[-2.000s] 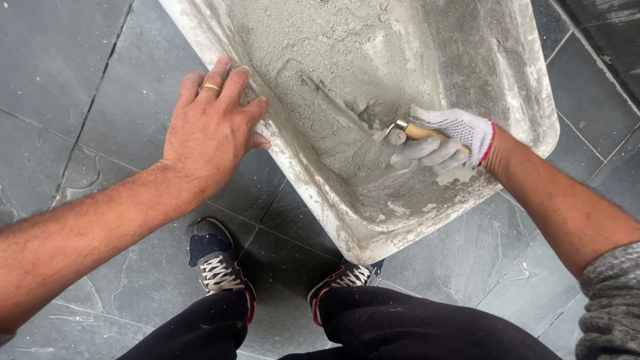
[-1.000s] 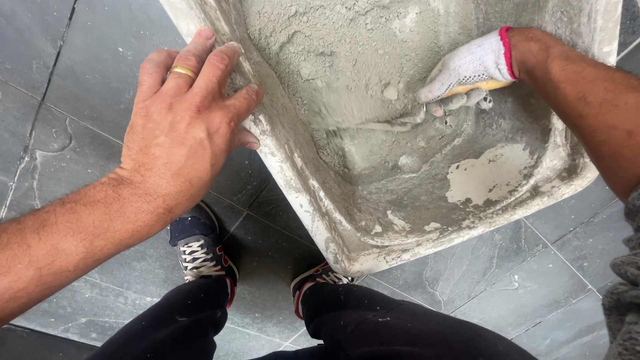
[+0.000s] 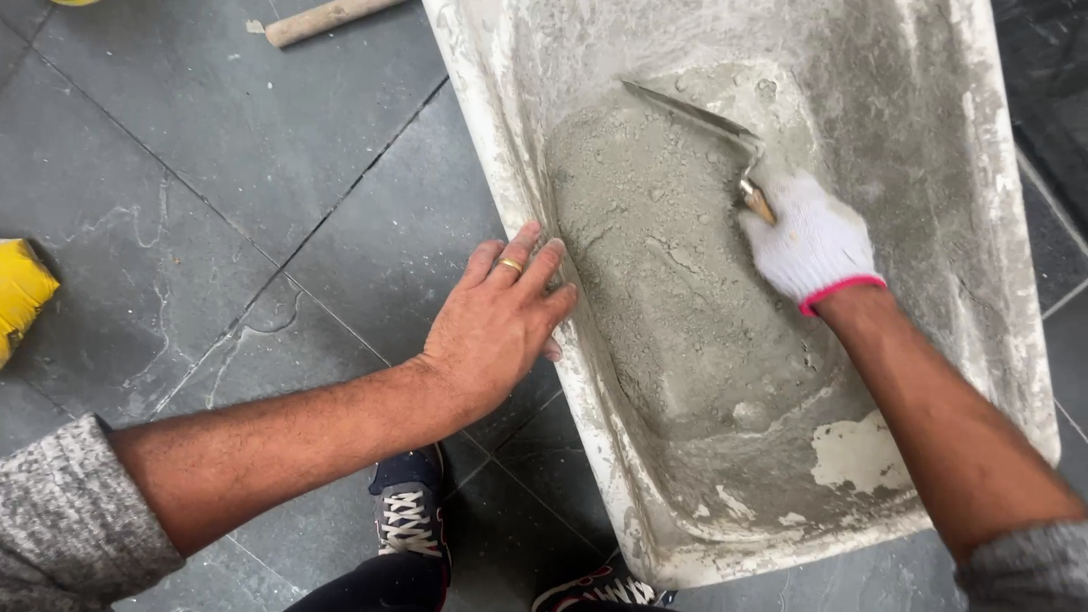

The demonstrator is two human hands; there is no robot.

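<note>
A large, light-coloured mixing tub (image 3: 599, 455) holds a grey heap of cement mix (image 3: 671, 297). My right hand (image 3: 812, 242), in a white knit glove with a pink cuff, grips the wooden handle of a trowel (image 3: 693, 110). The trowel's blade points up and left over the far part of the heap, seen nearly edge-on. My bare left hand (image 3: 510, 314), a ring on one finger, rests on the tub's left rim, its fingertips over the edge.
Grey floor tiles (image 3: 212, 323) surround the tub. A yellow bag (image 3: 21, 297) lies at the left edge, and a wooden stick (image 3: 331, 19) lies at the top. My shoes (image 3: 408, 510) stand close to the tub's near end.
My gloved right hand has moved with the trowel from the near part of the tub to its far part. The left hand stays on the rim. The view has shifted, showing the stick and yellow bag.
</note>
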